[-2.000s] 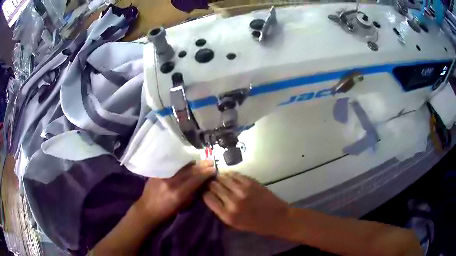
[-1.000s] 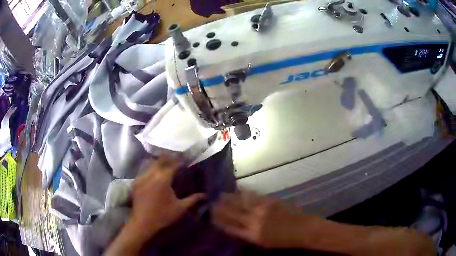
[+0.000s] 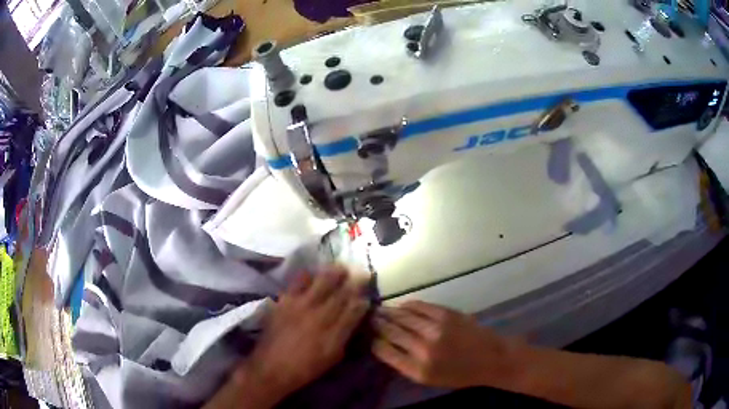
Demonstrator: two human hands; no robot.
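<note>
A light grey garment bundle point(image 3: 172, 264) with darker panels lies heaped left of the white sewing machine point(image 3: 448, 88). A dark purple fabric panel point(image 3: 352, 383) lies under my hands. My left hand point(image 3: 316, 323) is slightly blurred and presses flat on the fabric in front of the presser foot. My right hand point(image 3: 424, 339) has its fingers bent on the dark fabric's right edge, close beside my left hand, pinching it. The fabric edge runs up to the lit needle area, where a small red spot shows. The exact fabric under the presser foot is hard to make out.
A pale cloth piece point(image 3: 268, 216) lies left of the needle. Grey-lilac tape strips point(image 3: 591, 295) mark the table's front edge. The machine's control panel point(image 3: 679, 105) is at the right. Cut pieces point(image 3: 88, 144) lie heaped at the far left.
My left hand has moved from the lower left up and right, closer to the presser foot. Grey fabric now covers the area left of it, where dark fabric lay two seconds ago.
</note>
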